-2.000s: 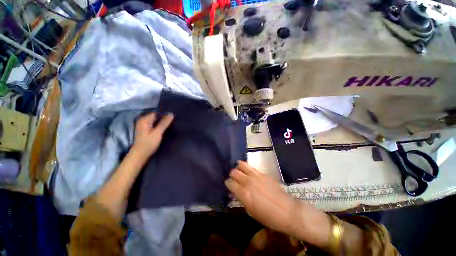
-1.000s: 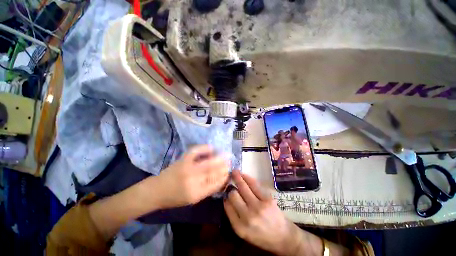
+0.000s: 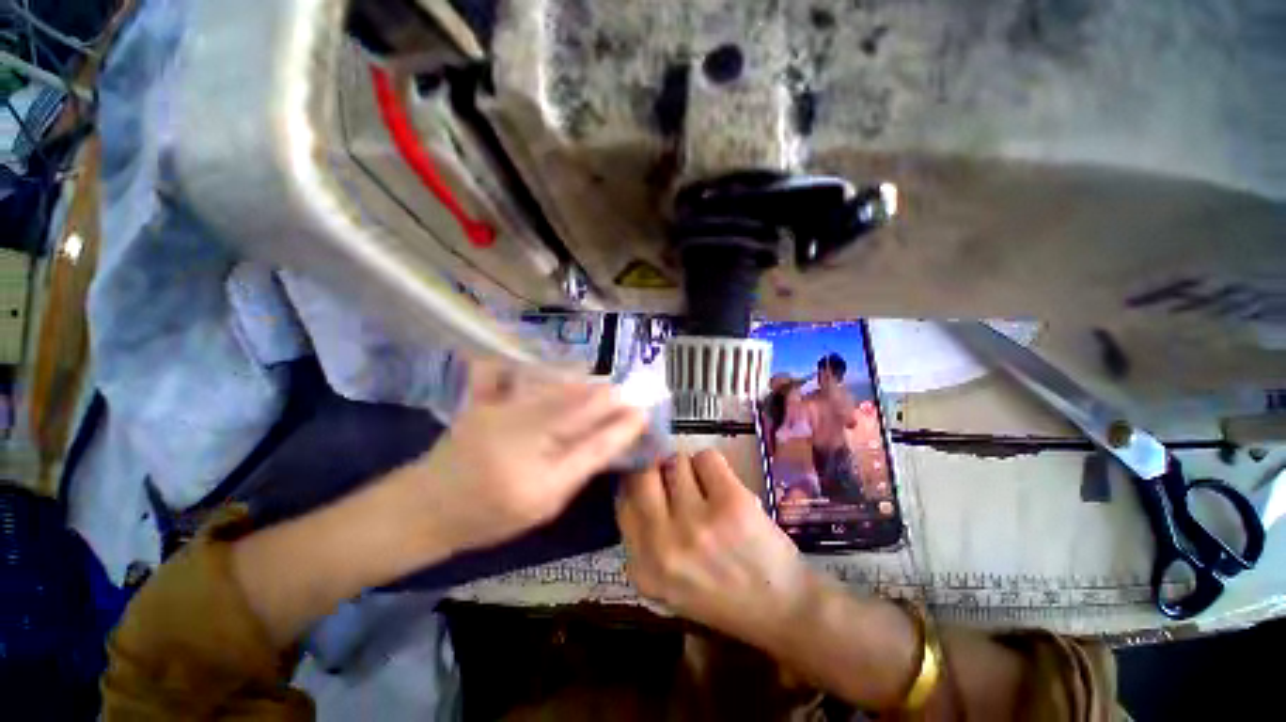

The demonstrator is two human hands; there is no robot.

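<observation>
The pale grey-blue cloth (image 3: 184, 353) lies heaped at the left and runs under the sewing machine head (image 3: 607, 113). A dark panel (image 3: 381, 494) lies under my left forearm. My left hand (image 3: 529, 444) presses on the cloth just in front of the needle area, fingers pointing right. My right hand (image 3: 712, 543) has its fingers curled at the cloth's near right edge, touching or almost touching my left fingertips. The tension dial (image 3: 719, 370) stands large above the hands. The needle and presser foot are hidden behind the machine head and dial.
A lit phone (image 3: 829, 437) lies right of my right hand, its left part behind the dial. Shears (image 3: 1128, 444) lie farther right, blades over a white scrap (image 3: 938, 356). Ruler marks (image 3: 987, 595) run along the table's front edge. Red thread (image 3: 430, 162) shows on the machine head.
The machine head now looms larger and covers more of the view. Both hands have moved from spread on the dark panel to close together by the needle area. The phone screen changed from a logo to a picture.
</observation>
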